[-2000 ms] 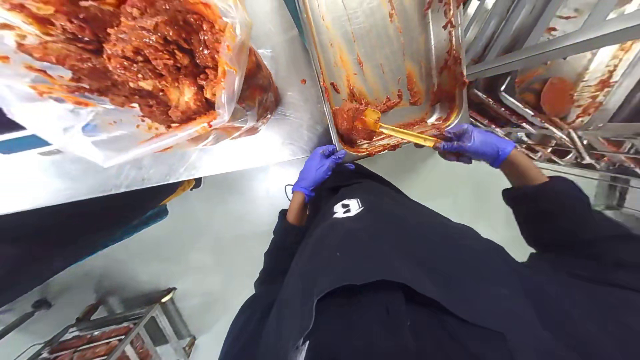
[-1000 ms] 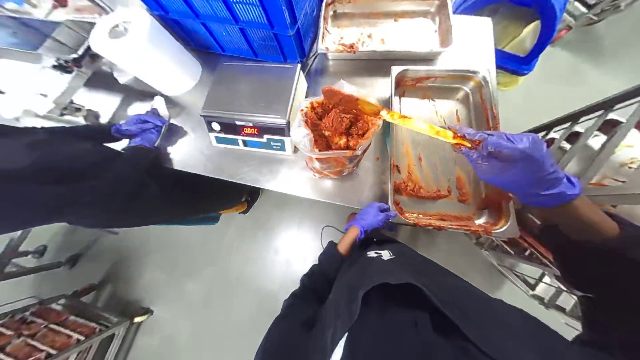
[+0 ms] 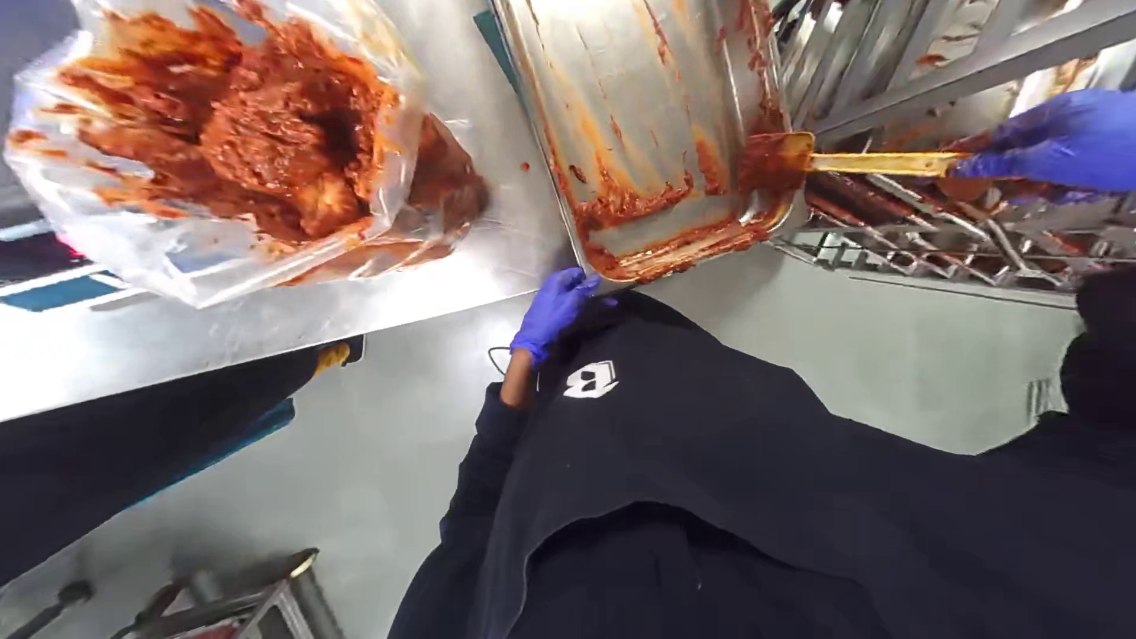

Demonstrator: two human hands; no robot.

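Note:
My right hand [image 3: 1056, 142], in a purple glove, grips the yellow handle of a spatula [image 3: 887, 163] at the right. The spatula's sauce-covered blade lies against the right wall of a metal pan [image 3: 648, 106], near its lower right corner. Red sauce is smeared over the pan's bottom and walls, thickest along the near end. My left hand [image 3: 559, 306], gloved too, rests its fingers on the pan's near left corner. Left of the pan stands a clear plastic bag [image 3: 399, 177] lining a container, filled with red sauced food [image 3: 275, 133].
A metal table [image 3: 497, 231] carries the pan and the bagged container. At the right stands a metal rack [image 3: 958, 67] with sauce-stained trays. Part of a co-worker's dark clothing [image 3: 115, 453] shows at the lower left. Another metal rack [image 3: 257, 612] is at the bottom left.
The spatula blade was over the bag's food a second ago; now it is at the pan's right wall. My left hand has stayed by the pan's near left corner. The view has shifted strongly.

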